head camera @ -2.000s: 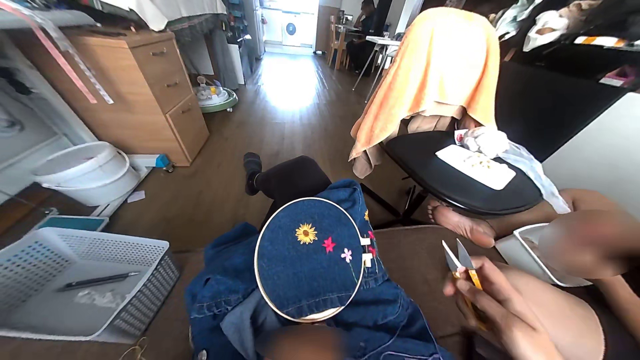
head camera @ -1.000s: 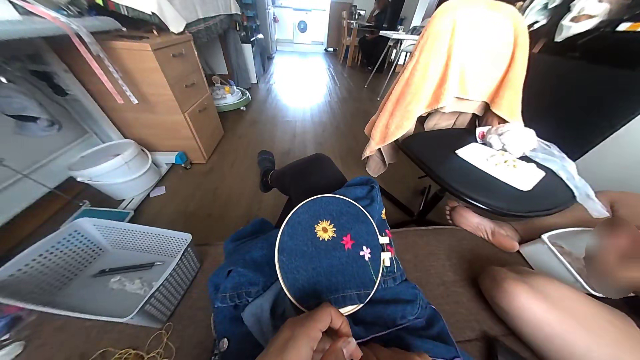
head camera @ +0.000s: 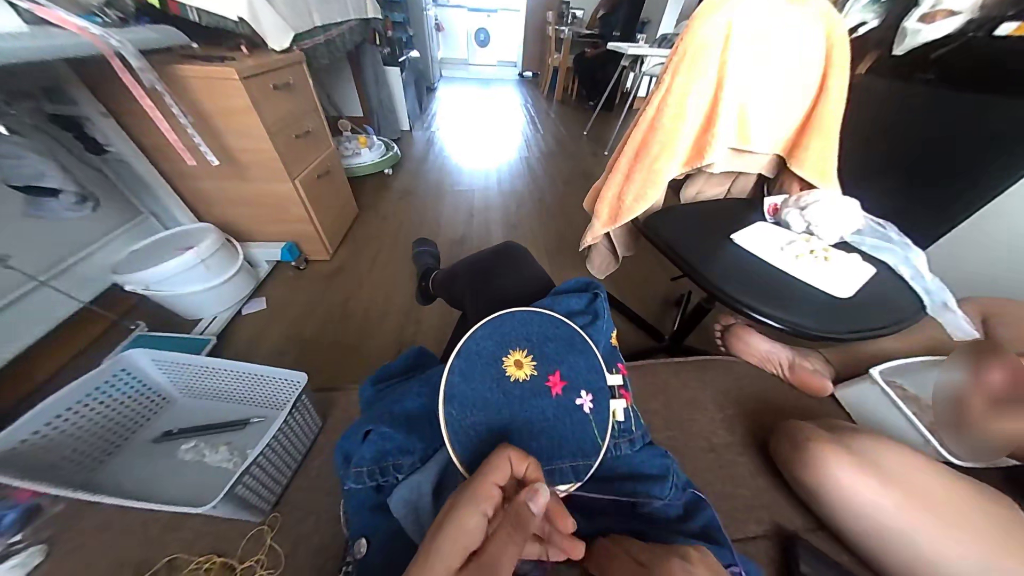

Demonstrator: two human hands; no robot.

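A round embroidery hoop (head camera: 442, 400) holds blue denim (head camera: 500, 428) across my lap, stitched with a yellow sunflower (head camera: 519, 365), a red flower (head camera: 555, 383) and a pale pink flower (head camera: 585, 401). My left hand (head camera: 512, 512) is at the hoop's lower edge, thumb and fingers pinched together, with a thin purple thread (head camera: 640, 498) running from the fingertips over the denim to the right. Beside it, low in view, my right hand (head camera: 656, 556) is mostly cut off by the frame; its fingertips and whatever it holds are hidden.
A grey plastic basket (head camera: 292, 416) with a pen stands at left, near tangled yellow thread (head camera: 256, 552). A black chair seat (head camera: 704, 240) bears a white tray (head camera: 832, 276). At right are another person's bare leg (head camera: 896, 488) and a white container (head camera: 880, 384).
Two seconds ago, yellow-handled scissors were in a hand right of the hoop; they are not seen now. My hands have come together at the hoop's lower edge.
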